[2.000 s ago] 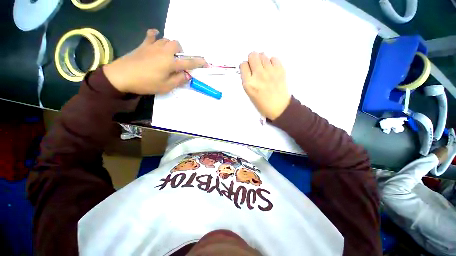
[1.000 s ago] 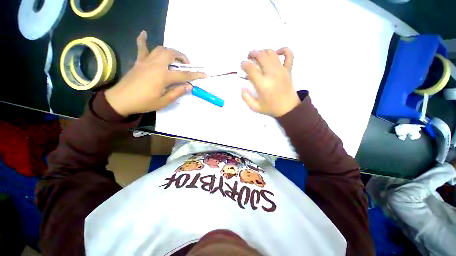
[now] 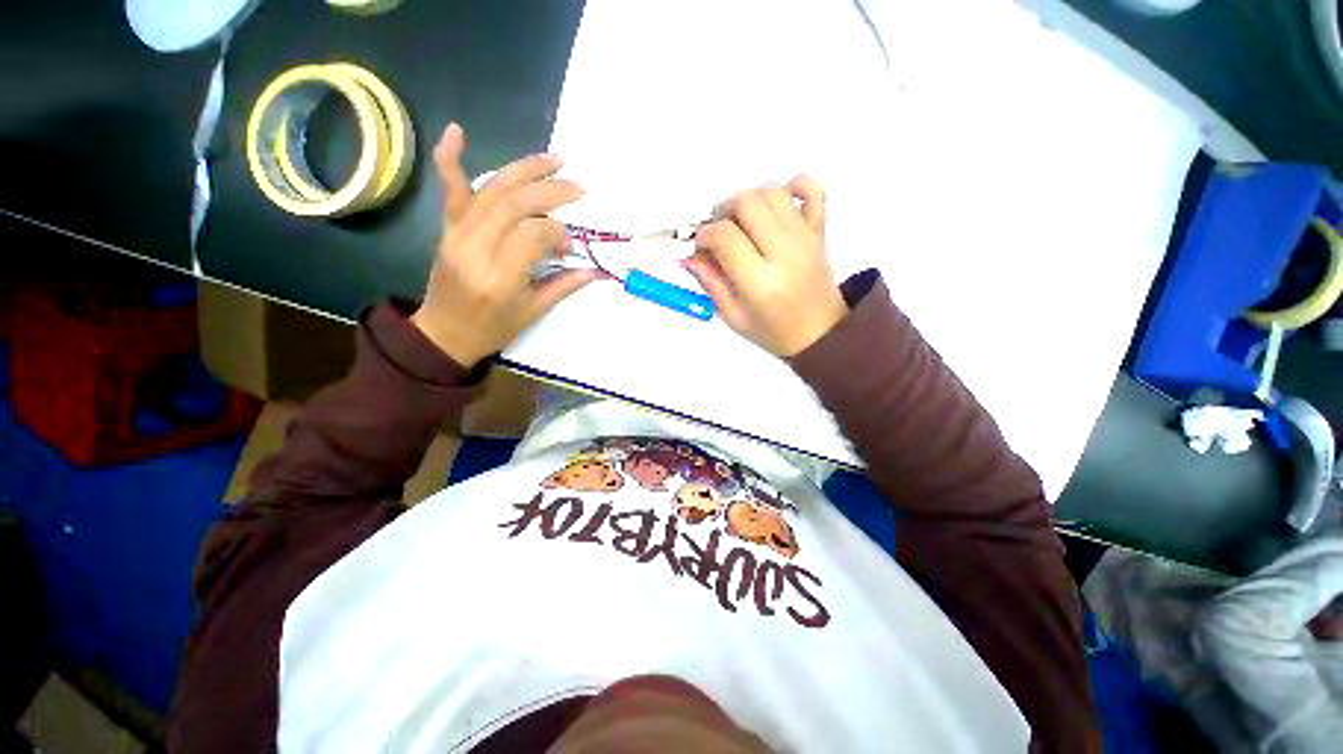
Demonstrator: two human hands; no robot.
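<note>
Thin red and dark lead wires [image 3: 626, 236] run between my two hands over the white sheet [image 3: 943, 221]. A bright blue battery cell [image 3: 670, 293] lies at a slant just below the wires, joined by a dark red lead that runs up to my left fingers. My left hand [image 3: 508, 251] has its thumb and fingertips around the left end of the wires. My right hand [image 3: 769, 268] pinches the right end of the wires. The white housing is hard to tell from the sheet; only pale edges show near my left fingertips.
Masking tape rolls [image 3: 330, 140] and a white tape roll [image 3: 189, 12] with a hanging tail are at left. A blue tape dispenser [image 3: 1234, 280], tape waste [image 3: 1221, 427] and a curved white piece [image 3: 1308, 469] are at right. A red crate [image 3: 111, 368] is below. Another person's sleeve [image 3: 1281, 619] shows lower right.
The view has shifted, so the bench things sit further right. My hands are closer together, my right fingers have closed in on the wires, and my left fingers are more raised and spread.
</note>
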